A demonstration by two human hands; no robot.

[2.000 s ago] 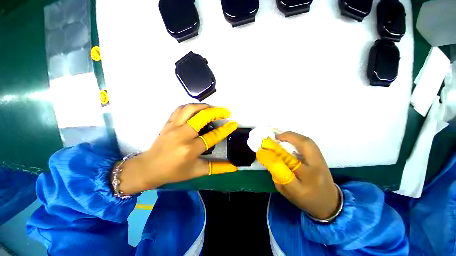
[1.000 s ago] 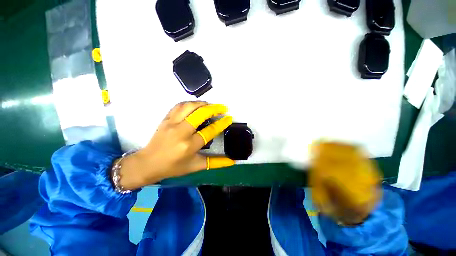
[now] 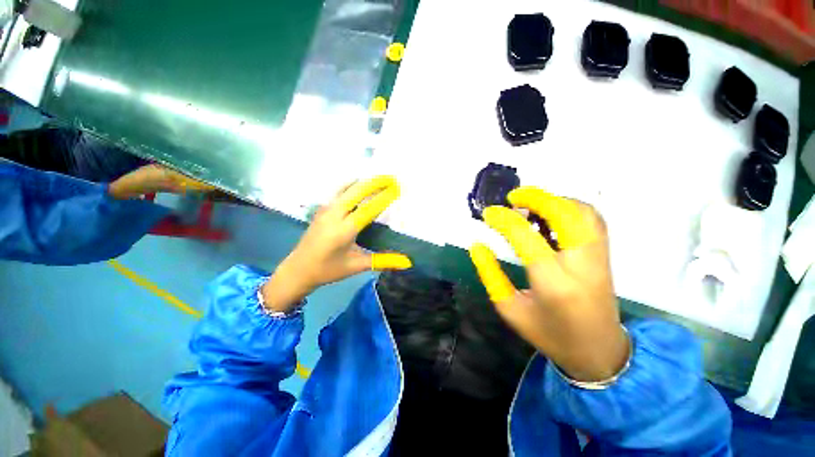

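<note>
A black smartwatch (image 3: pixel 494 189) lies near the mat's front edge, by my right fingertips. My right hand (image 3: pixel 558 281), with yellow finger cots, is over the mat with its thumb apart. Part of a dark object, apparently another watch (image 3: pixel 541 230), shows between its fingers; whether they grip it is hidden. My left hand (image 3: pixel 331 239), also in yellow cots, is open and empty at the mat's front left corner. A crumpled white wipe (image 3: pixel 712 268) lies on the white foam mat (image 3: pixel 617 170) at the right.
Several black watches (image 3: pixel 530 42) lie across the back and right of the mat. Two loose yellow finger cots (image 3: pixel 395 52) and a clear plastic strip (image 3: pixel 344 67) are left of it. White strips (image 3: pixel 776 357) lie at the right. Another person's hand (image 3: pixel 152 181) shows at far left.
The view has swung left. My left hand has come off the watches and opened. My right hand has let go of the white wipe and moved over to the watches.
</note>
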